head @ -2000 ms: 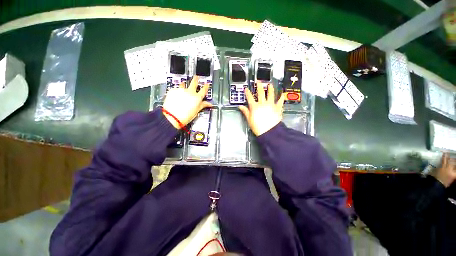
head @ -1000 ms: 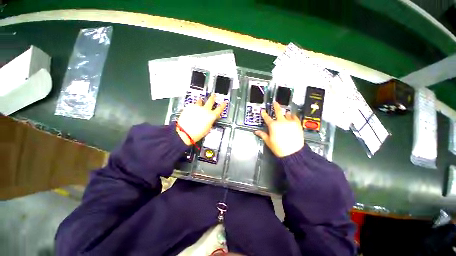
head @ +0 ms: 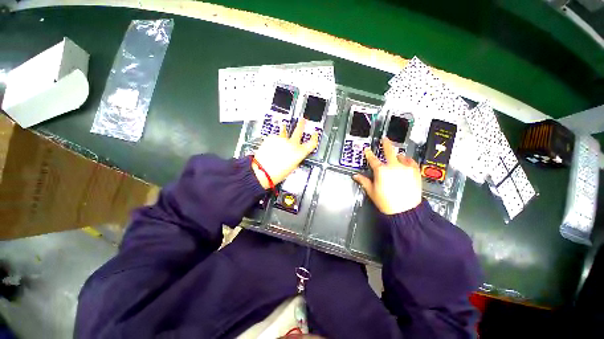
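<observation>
A clear blister tray lies in front of me, slightly tilted in view. Four keypad phones lie face up in its upper row, among them one left of centre and one right of centre. A black phone back with a red-orange end lies at the row's right. Another phone back lies in the lower row. My left hand rests with spread fingers on the keys of the two left phones. My right hand has its fingertips at the keys of the two right phones. Neither hand grasps anything.
Sticker sheets lie behind the tray, more at right, with a cut strip. A dark block and bagged sheets are far right. An empty plastic bag, white carton and cardboard box are left.
The view has turned and shifted, so the bench contents sit further right and more cardboard box shows. My right fingers have drawn closer together over the right phones. My left hand stays on the left phones.
</observation>
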